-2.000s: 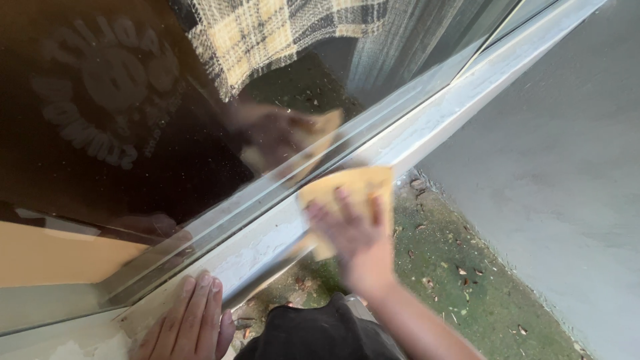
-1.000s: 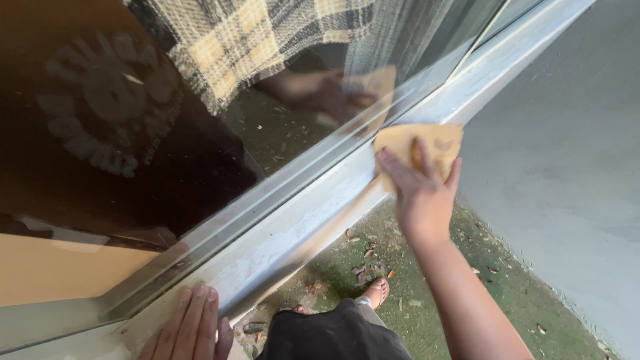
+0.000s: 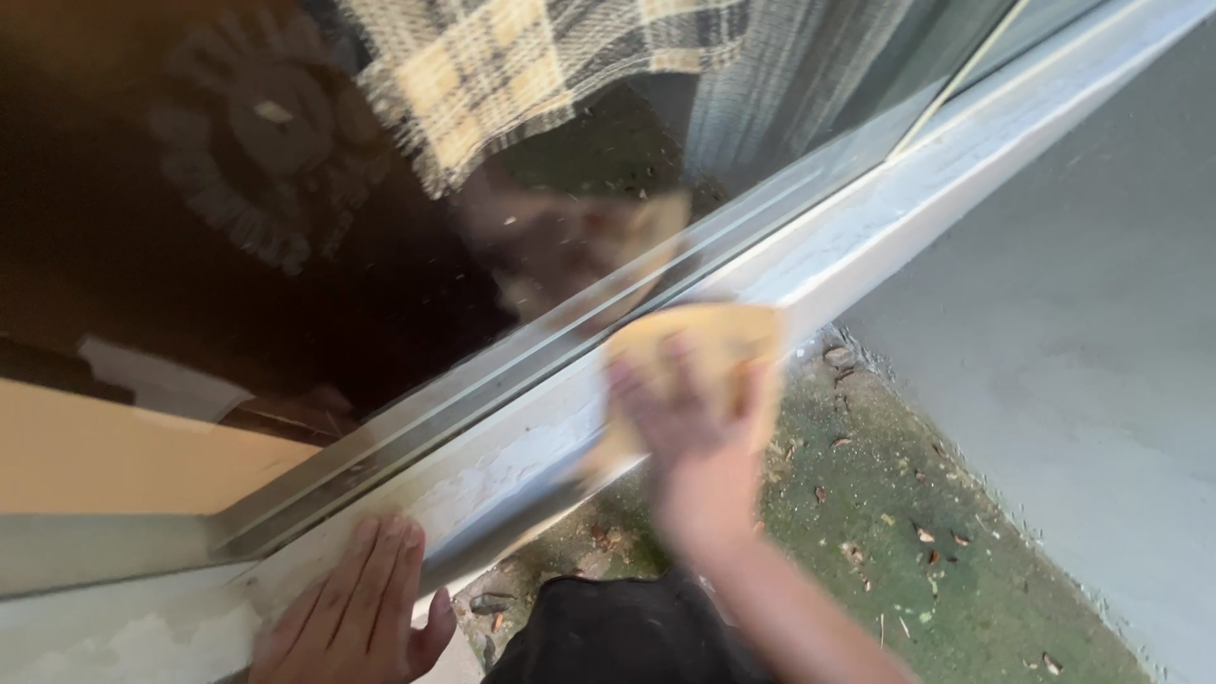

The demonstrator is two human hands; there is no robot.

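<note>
My right hand (image 3: 698, 446), blurred, is pressed over a yellow-orange cloth or sheet (image 3: 703, 332) on the white window sill (image 3: 532, 451). Its fingers lie spread on top of the sheet, whose material I cannot tell. The sheet's upper edge lies close to the window's lower frame. My left hand (image 3: 356, 603) rests flat on the near left part of the sill, fingers together and thumb apart, with nothing seen in it. Patches of worn or uneven paint show on the sill between the hands.
A glass window pane (image 3: 380, 313) with a faint printed sign runs along the sill, reflecting my right hand. Plaid fringed fabric (image 3: 532, 66) shows behind or in the glass. Below are a mossy concrete floor (image 3: 883, 532) with dry leaves and a grey wall (image 3: 1045, 285).
Over the last second my right hand and the sheet have moved back along the sill towards my left hand, after moving away from it before that. My left hand stays on the sill.
</note>
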